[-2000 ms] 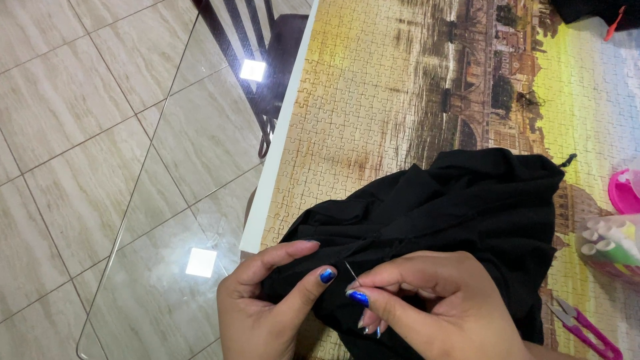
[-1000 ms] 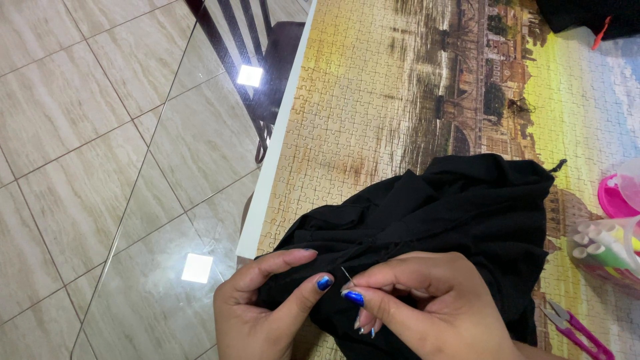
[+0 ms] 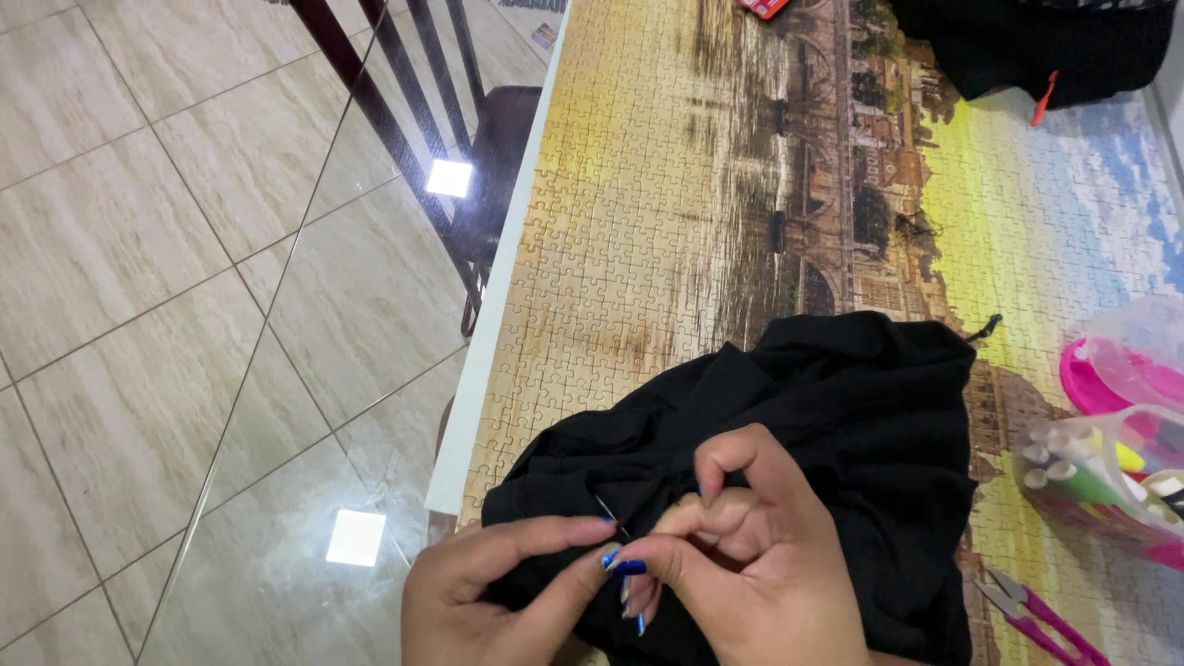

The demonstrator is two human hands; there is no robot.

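Note:
A bunched black cloth [image 3: 869, 416] lies on a jigsaw puzzle of a bridge over water, with both hands over its near left part. A thin sewing needle [image 3: 608, 511] stands out between the fingertips, pointing up and left. My right hand [image 3: 758, 555] has its thumb and index finger pinched at the needle's lower end. My left hand [image 3: 518, 578] comes in from the left, its thumb and index fingertips close around the needle. Whether the left fingertips grip the needle or thread is too small to tell. Several nails are painted blue.
Pink-handled thread snips [image 3: 1041, 618] lie at the lower right. Above them stand a clear tub [image 3: 1101, 509] of thread spools and a pink lid [image 3: 1082, 379]. Another black cloth [image 3: 1045, 55] is at the upper right. The glass table edge and a dark chair [image 3: 499, 166] are left.
My left fingertips have come together with the right ones at the needle; they were apart from it before. The right hand's other fingers have lifted and curled.

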